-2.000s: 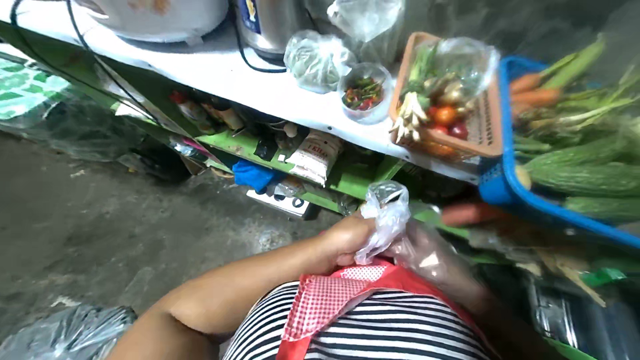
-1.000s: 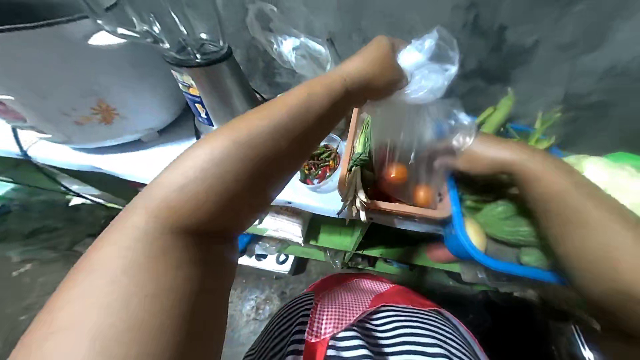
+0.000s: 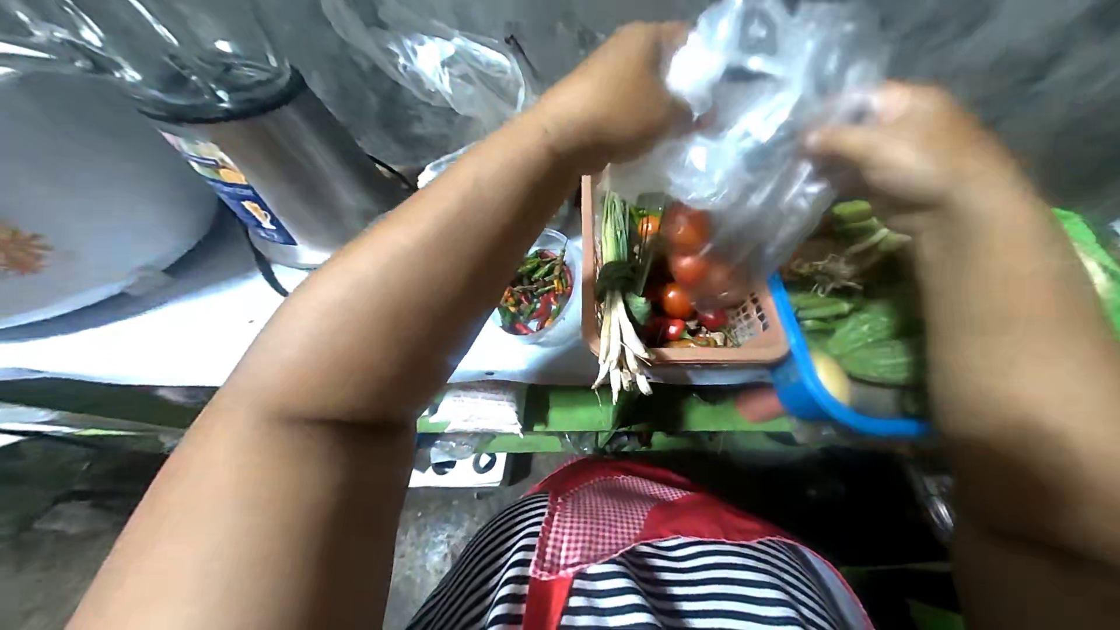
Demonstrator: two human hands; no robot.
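Observation:
A clear plastic bag [image 3: 752, 131] hangs between my raised hands, above an orange-brown plastic basket [image 3: 691, 354]. My left hand [image 3: 626, 87] grips the bag's left side. At its right side, my right hand [image 3: 901, 149] pinches the plastic, blurred by motion. Tomatoes [image 3: 687, 267] show at the bag's lower part and beneath it; which are inside the bag I cannot tell. Spring onions [image 3: 619, 306], tied in a bundle, lie along the basket's left edge with their white ends over the rim.
Left of the basket stands a clear tub of chillies [image 3: 538, 293]. A blender [image 3: 289, 166] and a large white appliance [image 3: 87, 192] stand farther left. A blue crate [image 3: 809, 385] of green vegetables is at the right. Green shelving [image 3: 569, 411] runs below the counter.
Both hands have risen from near the apron to over the basket, with the plastic bag. Since one second ago, the bag has moved up from low in the basket. The view has shifted closer.

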